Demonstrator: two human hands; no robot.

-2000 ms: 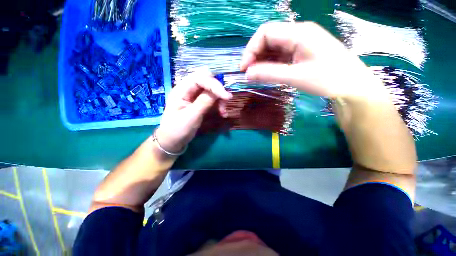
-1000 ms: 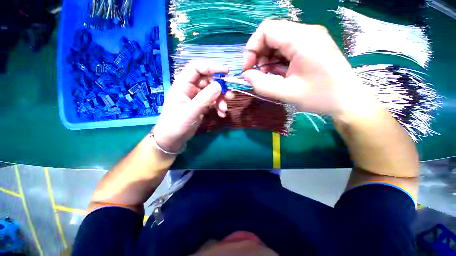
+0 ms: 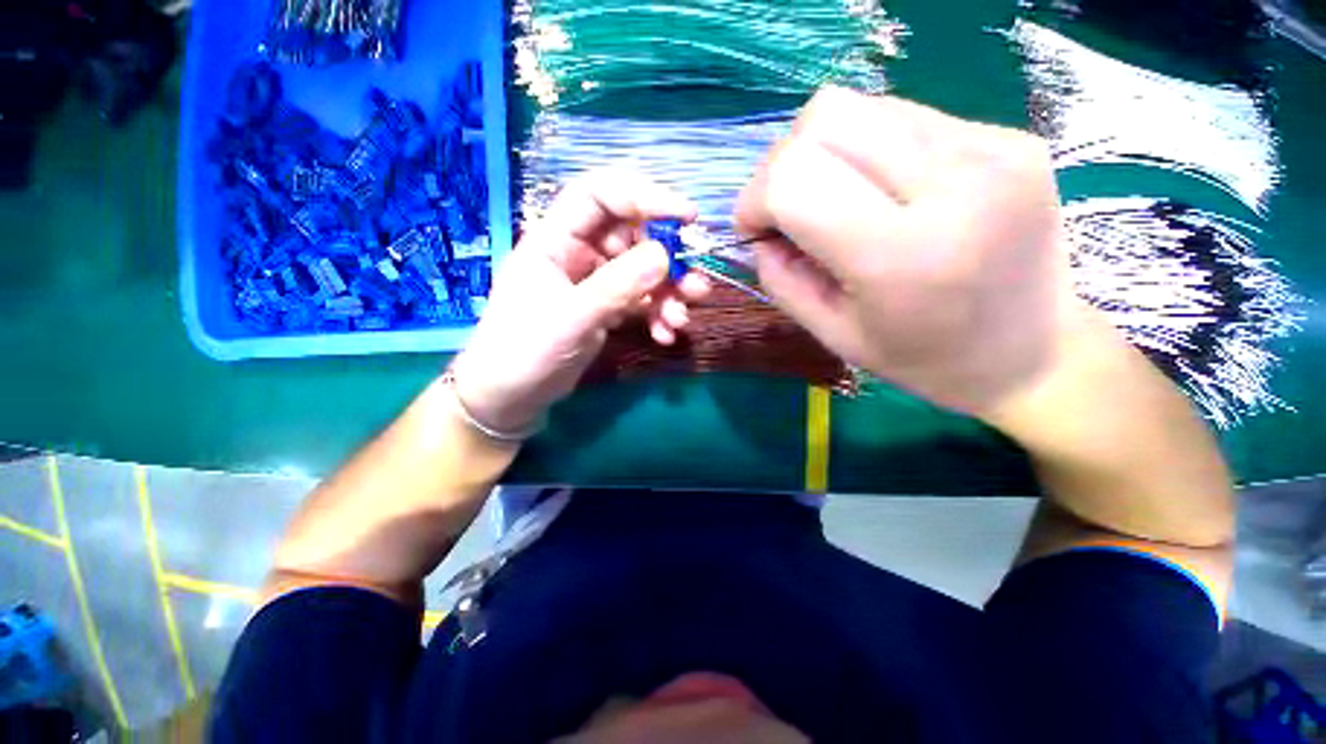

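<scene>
My left hand (image 3: 560,298) holds a small blue connector housing (image 3: 666,247) between thumb and fingers. Thin wires (image 3: 721,256) run from the housing to the right, towards my right hand. My right hand (image 3: 909,233) is close beside it, with fingertips closed on the wires; the back of the hand hides part of them. Both hands are above the brown wire bundle (image 3: 727,342) and the pale wire bundle (image 3: 662,146). How far the wires sit in the housing is too small to tell.
A blue bin (image 3: 502,189) at left holds loose blue housings (image 3: 342,218) and a heap of wires at its far end. Green wires (image 3: 698,51) lie beyond the pale ones. White wires (image 3: 1149,116) and dark wires with white ends (image 3: 1178,276) lie at right.
My right hand has turned, its back now more to the camera and its fingertips closed near the housing. My left hand still holds the housing. The whole view has shifted slightly.
</scene>
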